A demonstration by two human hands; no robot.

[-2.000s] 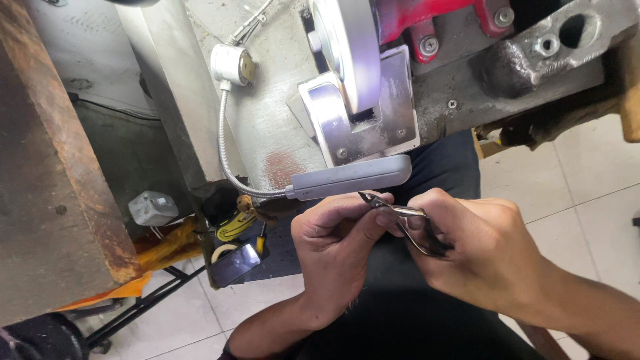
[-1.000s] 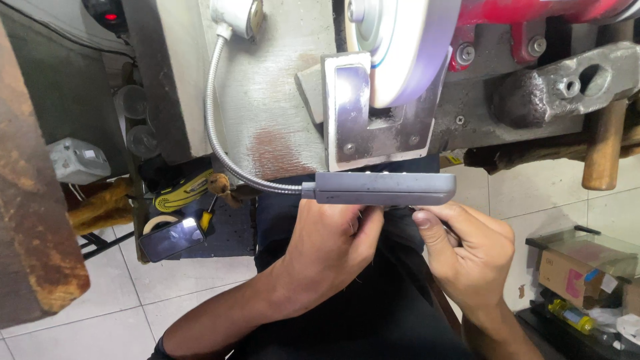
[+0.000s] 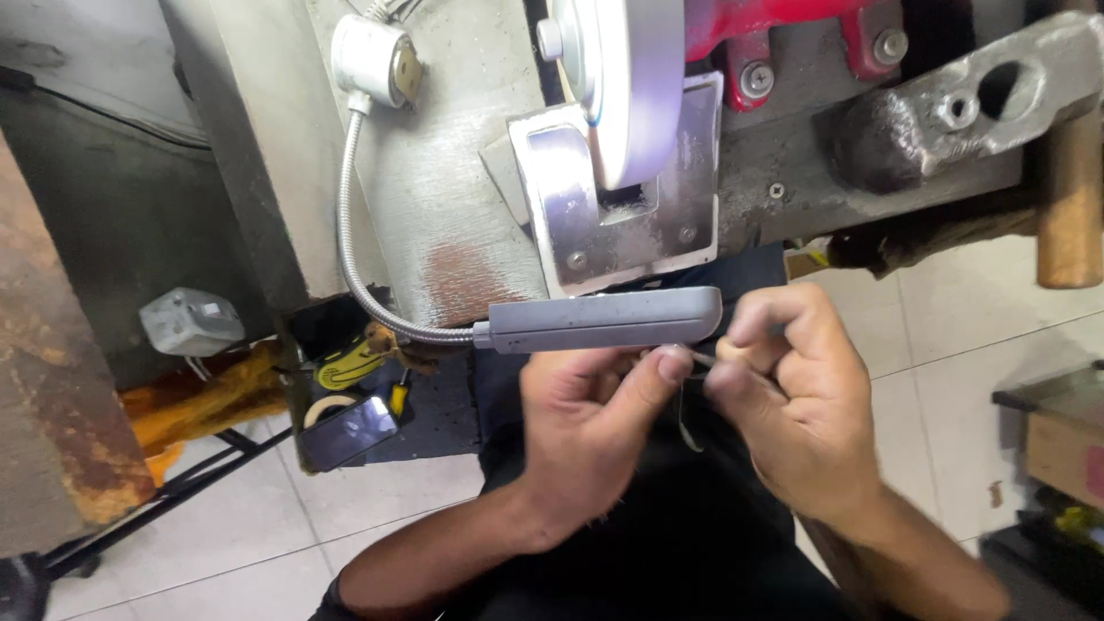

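Below the grey head of a gooseneck lamp, my left hand pinches a pair of nippers or small pliers between thumb and fingers; the lamp covers part of it. One thin metal handle hangs down from the pinch. My right hand is just to the right, its thumb and forefinger at the tool's other thin metal part, blurred. Whether it grips that part is hard to tell. Above the lamp is a bench grinder's wheel over a metal tool rest.
The lamp's white base stands on the metal bench. At right are a worn metal block and a wooden handle. A phone, a tape roll and a yellow-handled tool lie at lower left.
Two seconds ago the right hand held the pliers by the handles, jaws toward the left hand. The left hand now pinches the tool, one handle hanging, with the right fingers beside it.
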